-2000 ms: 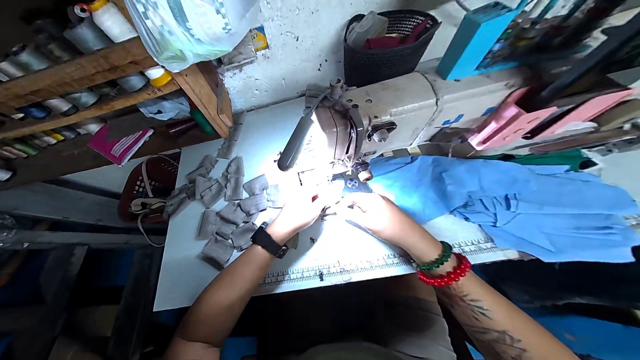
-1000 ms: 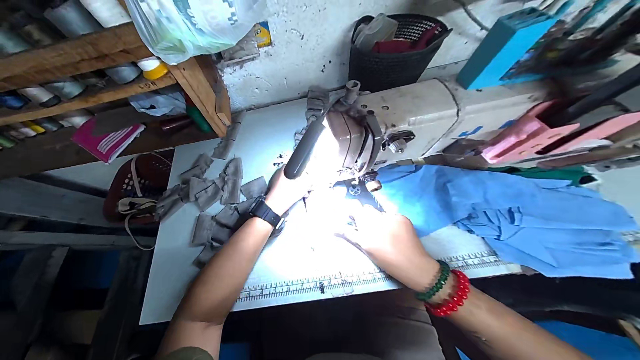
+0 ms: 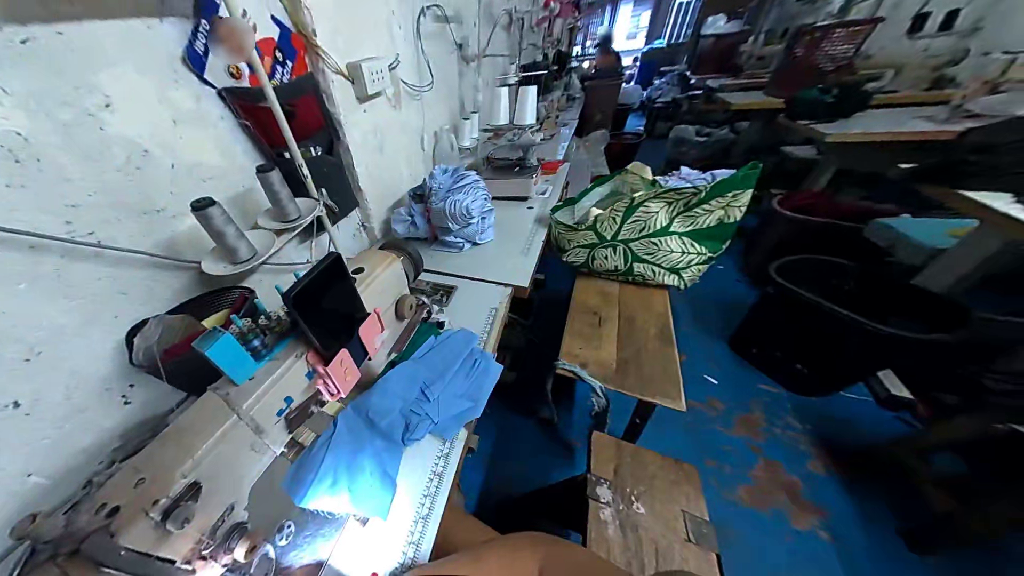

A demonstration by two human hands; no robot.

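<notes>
Neither my left hand nor my right hand can be made out. Bare skin, apparently part of my arm, shows at the bottom edge beside the table. An industrial sewing machine (image 3: 232,424) stands at the left, its needle area brightly lit at the lower left. Light blue fabric (image 3: 400,408) lies over the machine bed and table, beside a printed measuring scale (image 3: 436,488). On top of the machine stand a dark phone or tablet (image 3: 326,304), a pink holder (image 3: 336,374) and a blue holder with bobbins (image 3: 232,352).
A black basket (image 3: 188,320) and grey thread cones (image 3: 220,228) are by the wall. Bundled striped fabric (image 3: 452,208) sits on the adjoining table. A green leaf-print bag (image 3: 652,228) rests on a wooden bench (image 3: 624,336). Black bins (image 3: 848,320) stand right. A person is far back.
The view has swung far to the right. My hands, which were by the machine's needle area on the earlier frames, have gone out of sight, as have the grey fabric pieces.
</notes>
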